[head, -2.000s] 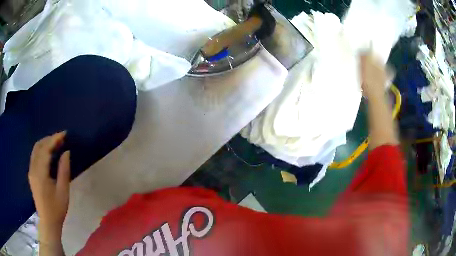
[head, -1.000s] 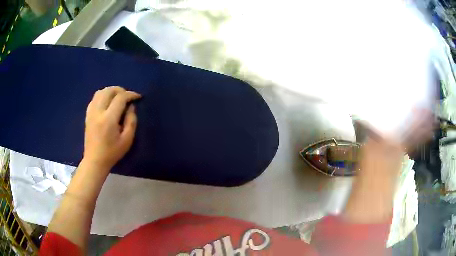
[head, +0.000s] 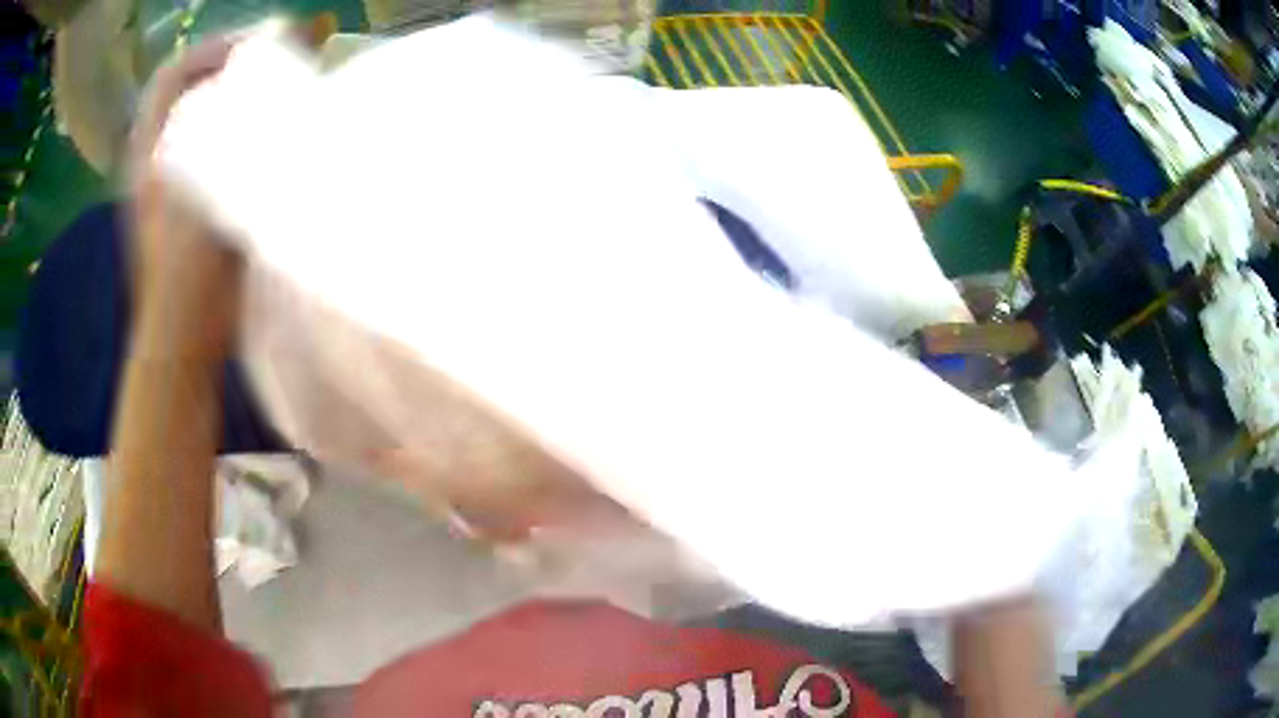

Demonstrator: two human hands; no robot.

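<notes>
A white garment (head: 603, 281), overexposed, is stretched across the table from upper left to lower right, above the navy padded board (head: 73, 330), which shows only at the left. My left hand (head: 204, 105) is blurred at the garment's upper left end and holds it. My right hand is hidden by the cloth at the lower right; only the wrist and forearm show below the garment edge. The steam iron (head: 982, 340) stands at the table's right end, its handle visible and its front partly covered by the garment.
The pale table cover (head: 365, 575) shows below the garment. A yellow wire rack (head: 750, 49) stands beyond the table. A white garment pile (head: 1143, 477) lies at the right, with a yellow tube frame (head: 1192, 589) beside it. More white cloth hangs at the far right.
The white garment has come from the right and now spreads across the table and over the board. My left hand has left the board and holds the cloth; my right forearm is lower.
</notes>
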